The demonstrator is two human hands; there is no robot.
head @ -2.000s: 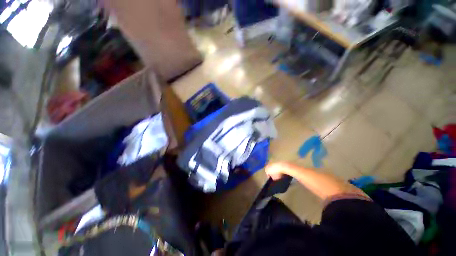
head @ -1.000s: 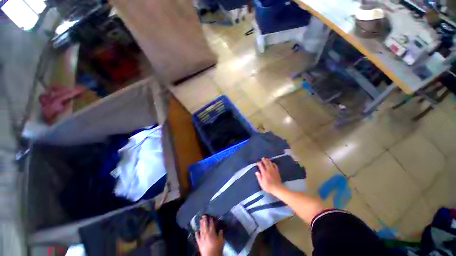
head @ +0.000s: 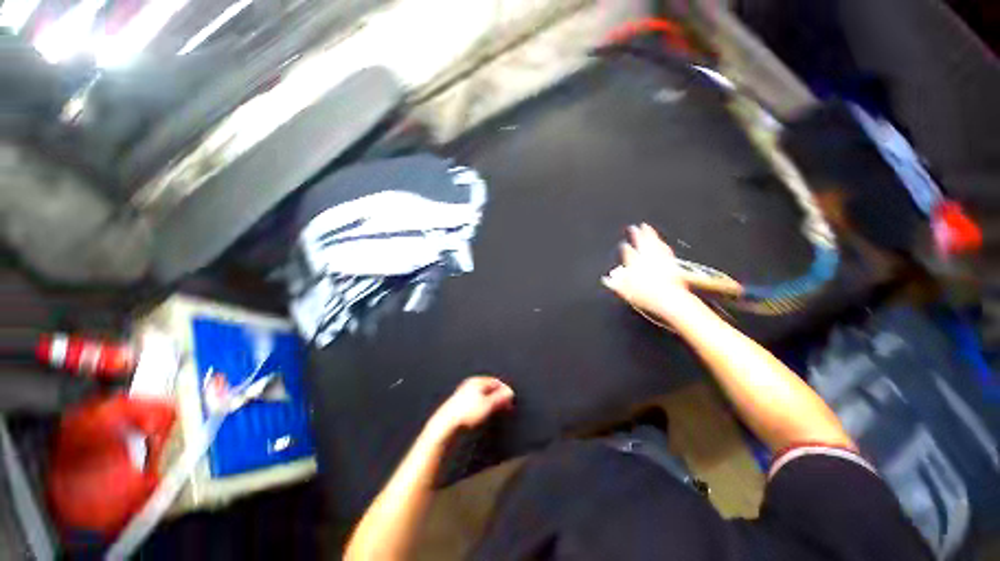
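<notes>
My left hand (head: 477, 403) is over the near edge of the black pressing table (head: 548, 186), fingers curled, with nothing seen in it. My right hand (head: 647, 272) is over the middle of the table, blurred, fingers apart. An orange-brown handle (head: 713, 283), likely of the steam iron, lies beside my right wrist; its soleplate is not visible. A blue hose (head: 795, 287) runs from it to a pale wrapped bundle. A pile of grey and white garment panels (head: 384, 230) lies at the table's left side, ragged ends towards me.
A blue-topped box (head: 252, 400) with a pale strip across it stands left of the table. A red plastic bag (head: 104, 455) is at far left. Grey panels (head: 910, 411) are stacked low right, beside the table. A long grey board (head: 280, 170) is behind the pile.
The view has turned from the crate and floor to the pressing table. Both hands have left the panels on the blue crate and are now over the table.
</notes>
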